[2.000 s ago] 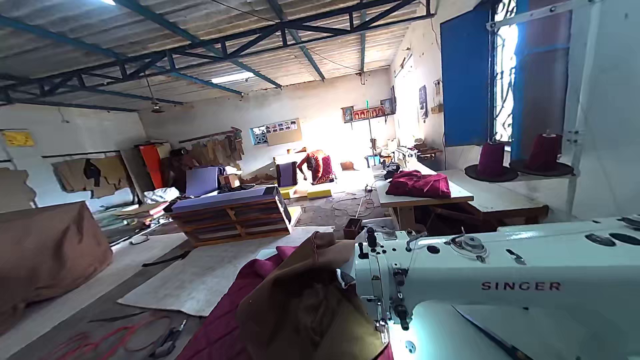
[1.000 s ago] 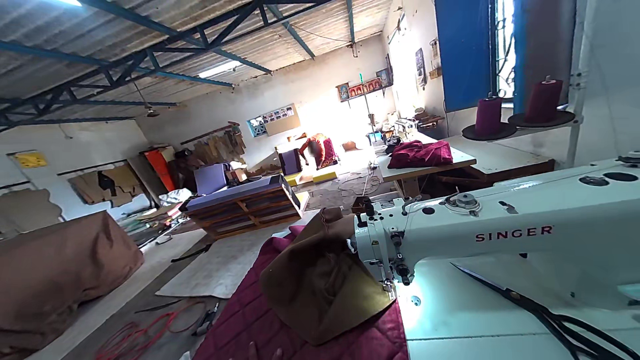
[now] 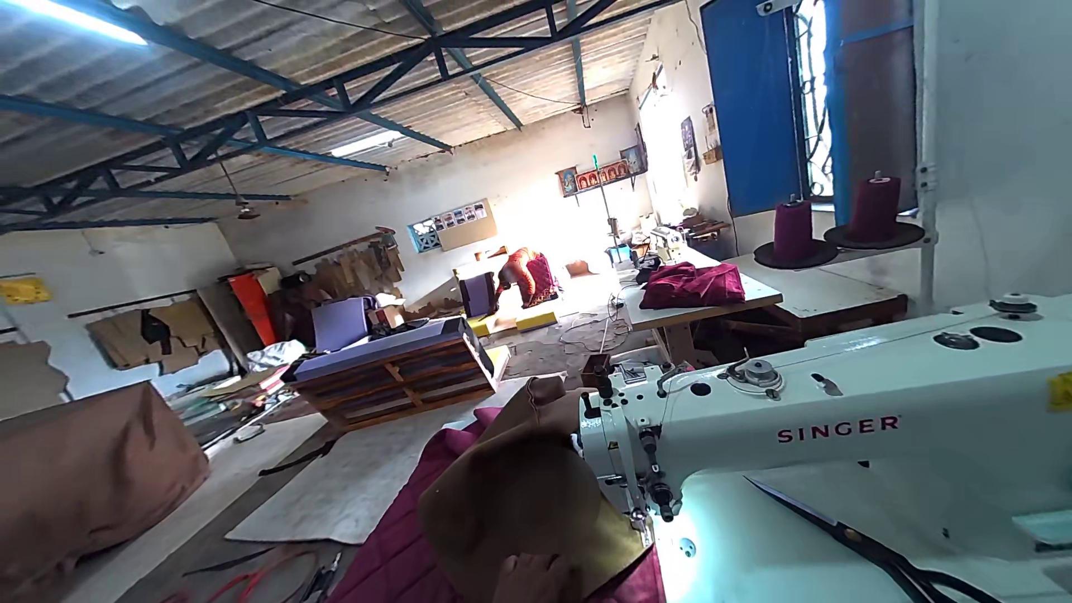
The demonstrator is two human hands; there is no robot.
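At the lower middle of the head view, one of my hands lies on a piece of brown fabric; which hand it is, I cannot tell, and the other is not seen. The brown piece reaches the needle area of a white Singer sewing machine and lies over quilted maroon fabric. Black-handled scissors lie on the machine bed, right of the lit needle area. Two maroon thread cones stand on the thread stand behind.
A brown-covered bulk is at left. Behind the machine stand a wooden rack and a white table with folded maroon fabric. Red cable lies low at left. A person bends over at the far wall.
The brown fabric beside the needle has shifted and now lies more spread out. A hand now shows plainly on it; one second ago only fingertips showed at the bottom edge.
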